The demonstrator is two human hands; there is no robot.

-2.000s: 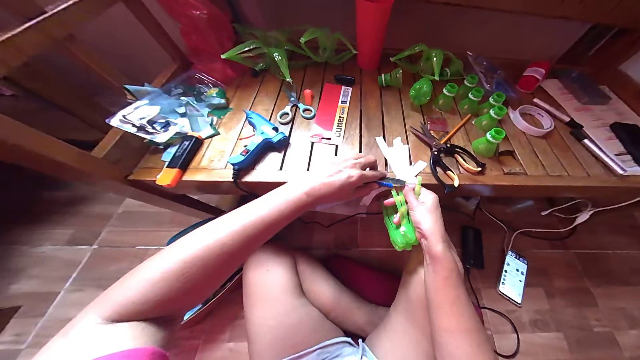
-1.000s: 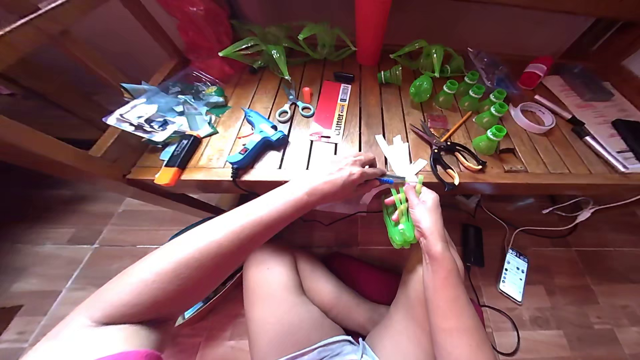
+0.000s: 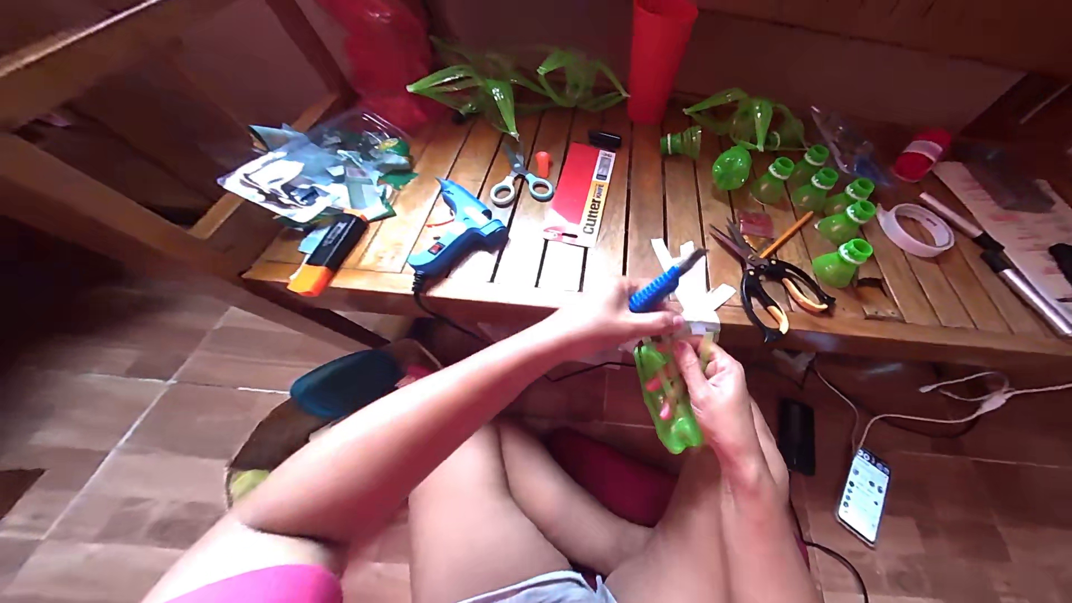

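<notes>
My left hand [image 3: 615, 314] grips a blue-handled craft knife [image 3: 656, 289], its blade tilted up and to the right over the table edge. The fingers of that hand also reach the top of a green plastic bottle piece [image 3: 666, 398]. Around the bottle piece, below the table's front edge, my right hand [image 3: 716, 385] is closed. White paper or tape strips [image 3: 693, 289] stick up above the bottle piece, between the hands and the wooden slats. Black-and-orange pliers [image 3: 766, 280] and scissors-like blades lie just right of the strips.
On the slatted wooden table [image 3: 536, 272] lie a blue glue gun [image 3: 461, 230], scissors [image 3: 521, 180], a cutter package [image 3: 579, 197], an orange-black cutter [image 3: 328, 254], plastic scraps [image 3: 310, 172], green bottle tops [image 3: 842, 261] and a tape roll [image 3: 915, 229]. A lit phone [image 3: 863, 496] and cables are on the floor.
The craft knife has been lifted from the green bottle piece and now points up and right in my left hand. More of the bottle piece shows below my hands.
</notes>
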